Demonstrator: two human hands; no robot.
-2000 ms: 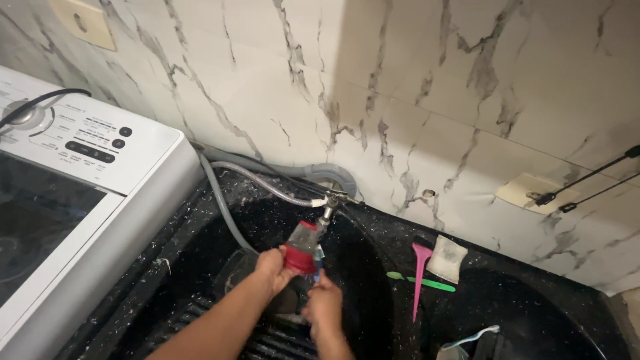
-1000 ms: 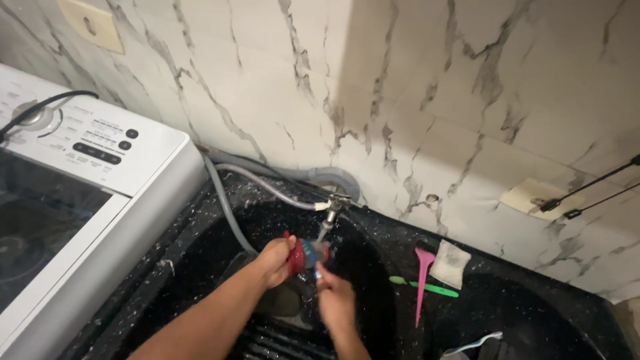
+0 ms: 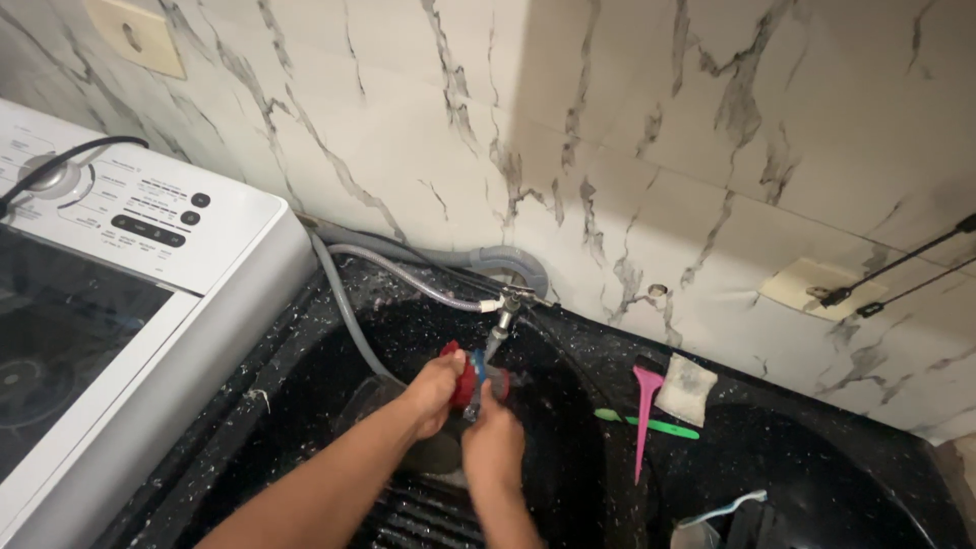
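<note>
Under the metal faucet point(image 3: 501, 324), my left hand point(image 3: 436, 390) grips a red part of a partly clear object point(image 3: 462, 381), whose kind I cannot make out. My right hand point(image 3: 492, 427) is close against it on the right, its fingers closed on a blue brush point(image 3: 479, 364) whose bristle end lies at the object. Water seems to run from the spout onto them. Below my hands, inside the black speckled sink point(image 3: 557, 473), a clear container point(image 3: 370, 400) shows partly behind my left forearm.
A white washing machine point(image 3: 252, 252) stands at left. Grey hoses point(image 3: 339, 293) run along the wall. On the sink's divider lie a pink-handled brush point(image 3: 646, 404), a green toothbrush point(image 3: 659, 425) and a whitish sponge point(image 3: 686, 389). A white-blue toothbrush point(image 3: 724, 509) rests in the right basin.
Both hands stay below the faucet. The red and clear object, pointing up toward the spout two seconds ago, is now turned more sideways, with its clear part to the right.
</note>
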